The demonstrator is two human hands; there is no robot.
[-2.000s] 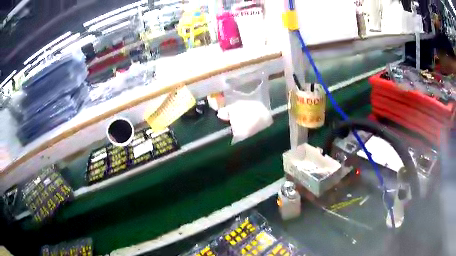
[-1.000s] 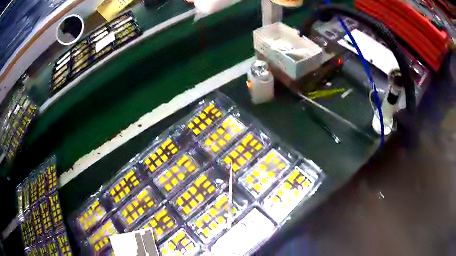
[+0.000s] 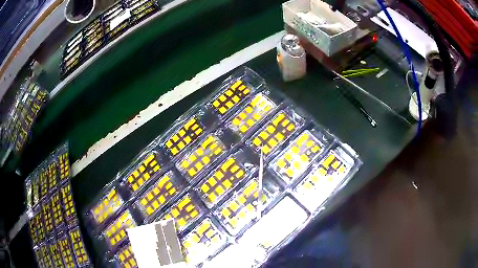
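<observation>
A large clear blister tray [image 3: 207, 119] lies aslant on the dark green bench. Its pockets hold parts with yellow pads [image 3: 223, 179]; one pocket near the lower right [image 3: 280, 220] looks white with glare. A white liner sheet [image 3: 142, 245] with grey strips [image 3: 169, 242] covers part of the tray at the bottom edge. A thin pale stick-like thing [image 3: 260, 180] stands over the middle pockets; what it is cannot be told. Neither my left hand nor my right hand can be made out.
Dark tweezers [image 3: 359, 104], yellow-green sticks [image 3: 360, 71], a dispenser bottle [image 3: 291, 58] and an open white box [image 3: 319, 29] lie beyond the tray. More trays stand left [image 3: 55, 207] and across the conveyor [image 3: 105, 32]. A blue air line [image 3: 403, 39] hangs right. A brown blur fills the lower right.
The view has tipped down from the shelf and post to the bench. The tray and liner sheet have come into view; over the last second they shift slightly right in the picture.
</observation>
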